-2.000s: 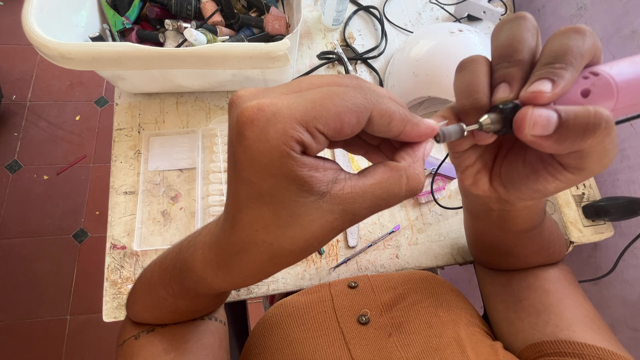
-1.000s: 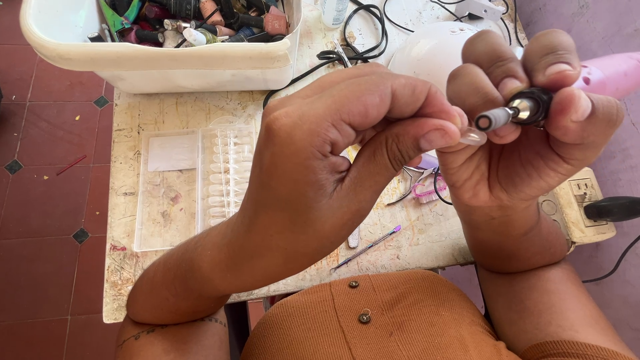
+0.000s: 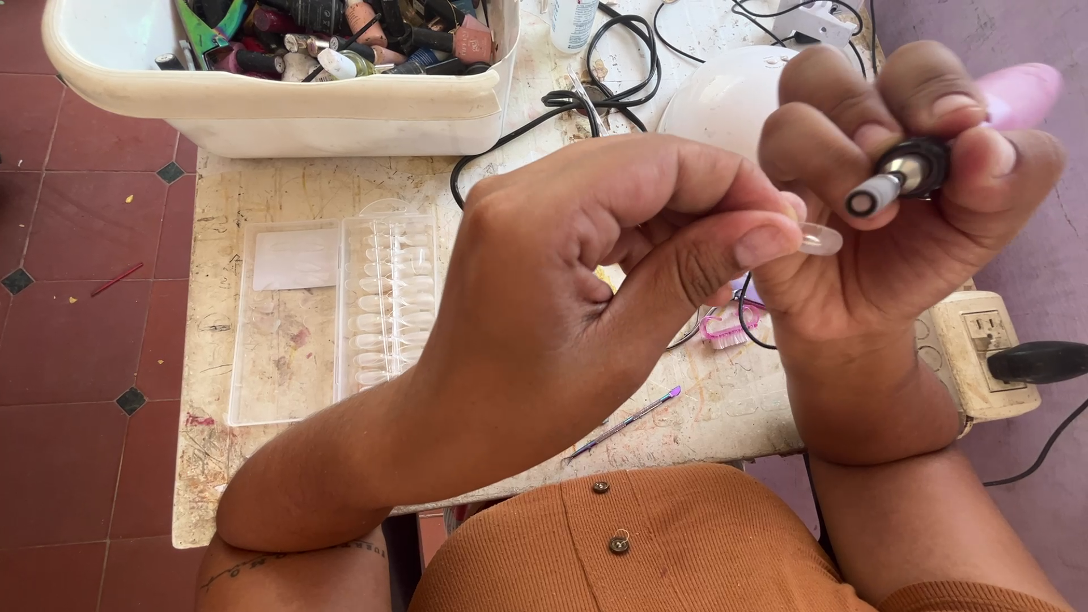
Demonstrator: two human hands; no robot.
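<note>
Between thumb and index finger, my left hand (image 3: pixel 612 280) pinches a clear false nail tip (image 3: pixel 821 240), whose rounded end sticks out to the right. My right hand (image 3: pixel 901 170) is wrapped around a pink electric nail drill (image 3: pixel 1020 95) with a black collar. The drill's grey cylindrical sanding bit (image 3: pixel 874 195) points toward the camera, just above and right of the nail tip, and looks apart from it. On the table left of my left forearm lies an open clear plastic case (image 3: pixel 340 314) with rows of nail tips in its right half.
A white plastic bin (image 3: pixel 331 115) of nail polish bottles stands at the back left. Behind my hands are a white domed device (image 3: pixel 722 98) and black cables (image 3: pixel 629 76). A metal cuticle pusher (image 3: pixel 625 425), a pink nail brush (image 3: pixel 731 327) and an outlet box (image 3: pixel 977 357) are nearer.
Two seconds ago my left fingers were at the bit; now they hold the nail tip below and left of it. The drill in my right hand has turned so its bit faces the camera.
</note>
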